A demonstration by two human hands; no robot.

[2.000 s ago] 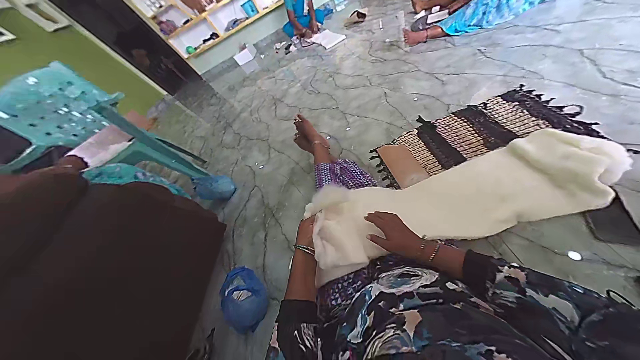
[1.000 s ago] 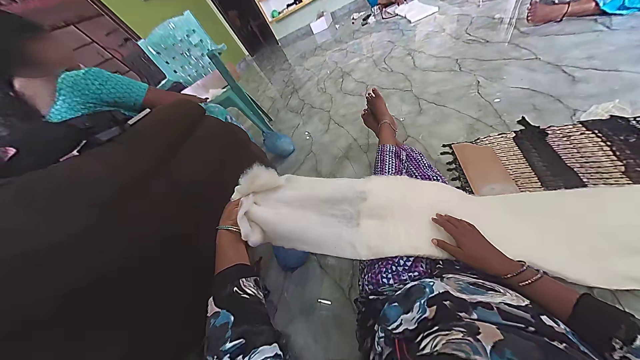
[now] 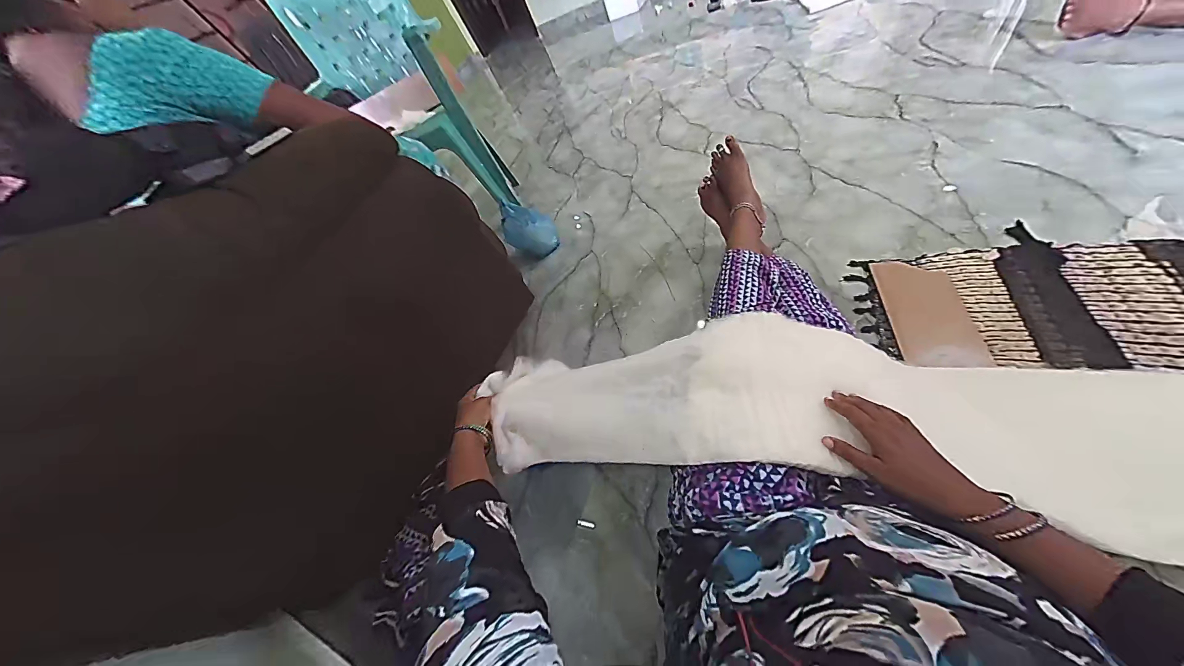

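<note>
A long band of cream-white fibre batting (image 3: 758, 398) lies across my outstretched legs and runs off past the right edge. My left hand (image 3: 475, 412) grips its bunched, fluffy left end beside a dark brown covered surface. On top of the batting, over my lap, my right hand (image 3: 888, 449) rests flat with the fingers spread. The batting is thinner and greyer between the left end and my knees. Part of my left hand is hidden by the bunched fibre.
The dark brown surface (image 3: 231, 398) fills the left side, with a person's teal sleeve (image 3: 166, 79) behind it. A teal plastic chair (image 3: 453, 102) and a blue plastic bag (image 3: 529, 229) stand beyond. A striped woven mat (image 3: 1045, 296) with a brown board (image 3: 930, 314) lies at right.
My left hand has moved left with the end of the batting, which is now stretched out from my lap. My right hand stays on the batting. The view has shifted left.
</note>
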